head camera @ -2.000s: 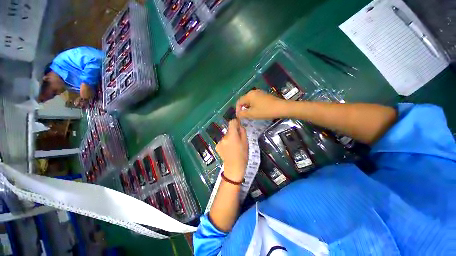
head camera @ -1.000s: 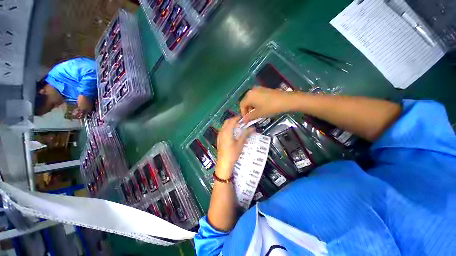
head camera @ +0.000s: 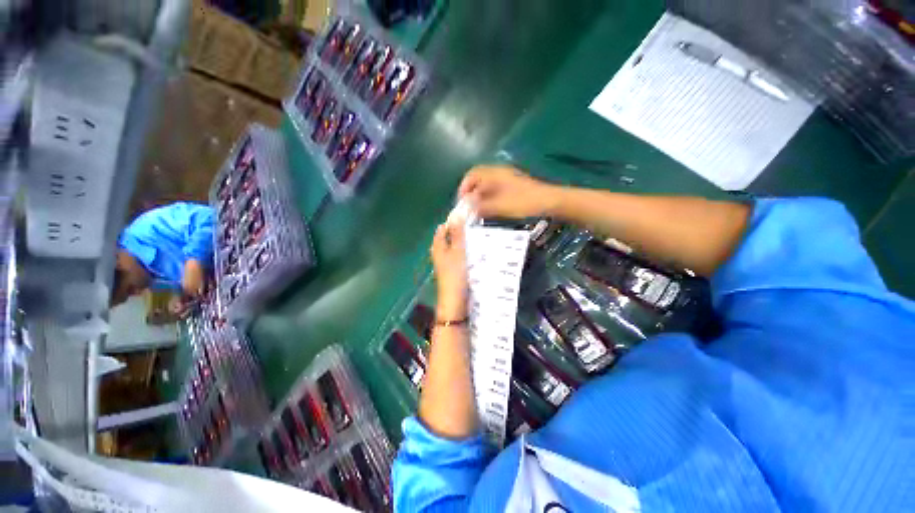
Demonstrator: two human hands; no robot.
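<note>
My left hand [head camera: 450, 252], with a bracelet on the wrist, grips the upper end of a white printed label strip [head camera: 494, 311], which hangs down beside the forearm. My right hand [head camera: 502, 192] meets it there, fingertips pinching white paper at the strip's top; whether a single label is between them cannot be seen. Below lies a clear blister tray [head camera: 389, 336] with black, red-edged phone bodies [head camera: 576, 329] in its pockets. My arms and the strip hide part of the tray.
Filled clear trays [head camera: 319, 421] and stacked trays [head camera: 263, 225] stand at left, more [head camera: 356, 95] at the back. Tweezers [head camera: 587, 162] and a record sheet [head camera: 702, 110] with a pen [head camera: 752, 80] lie at upper right. A white web [head camera: 161, 486] hangs at lower left. A person in blue [head camera: 176, 240] sits beyond.
The view has shifted. Both hands have moved up and away from my body with the strip, which now hangs straighter. The right fingers remain at its upper end.
</note>
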